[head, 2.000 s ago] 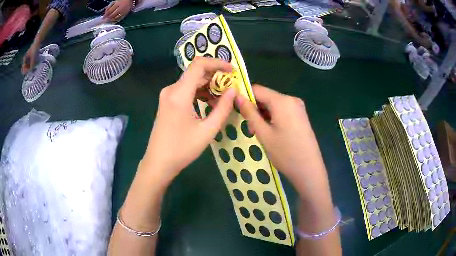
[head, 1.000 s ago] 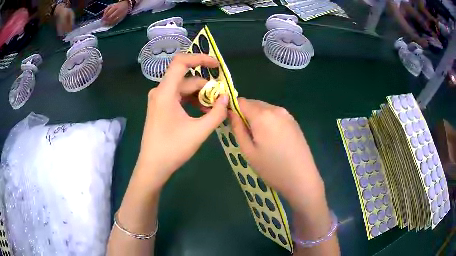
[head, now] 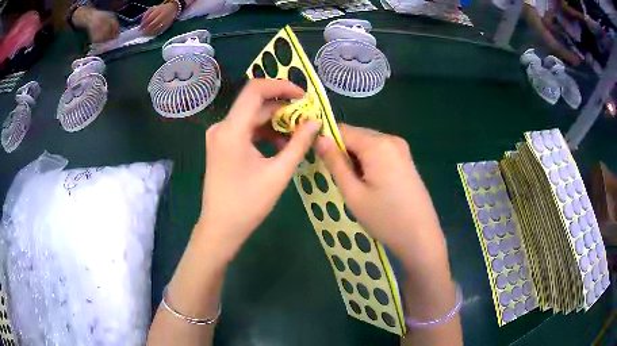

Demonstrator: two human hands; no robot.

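A long cream-yellow die-cut adhesive sheet (head: 346, 241) with columns of round holes hangs tilted in front of me, its top leaning left. My right hand (head: 372, 177) grips its right edge near the middle. My left hand (head: 254, 162) pinches a bunch of thin yellow release-paper rings (head: 295, 116) between thumb and fingers, against the sheet. The left thumb tip and right thumb tip are close together. The hands hide part of the sheet's middle.
A large clear bag of small white parts (head: 81, 250) lies left. Fanned stacked adhesive disc sheets (head: 541, 223) stand right. White mini fans (head: 184, 84) line the far side. Across the bench are a person's hands (head: 160, 18). A brown box (head: 604, 196) is at the right edge.
The near fans on the far side have shifted left. The sheet turned edge-on, then back to show more of its face. My left hand still holds the ring bunch.
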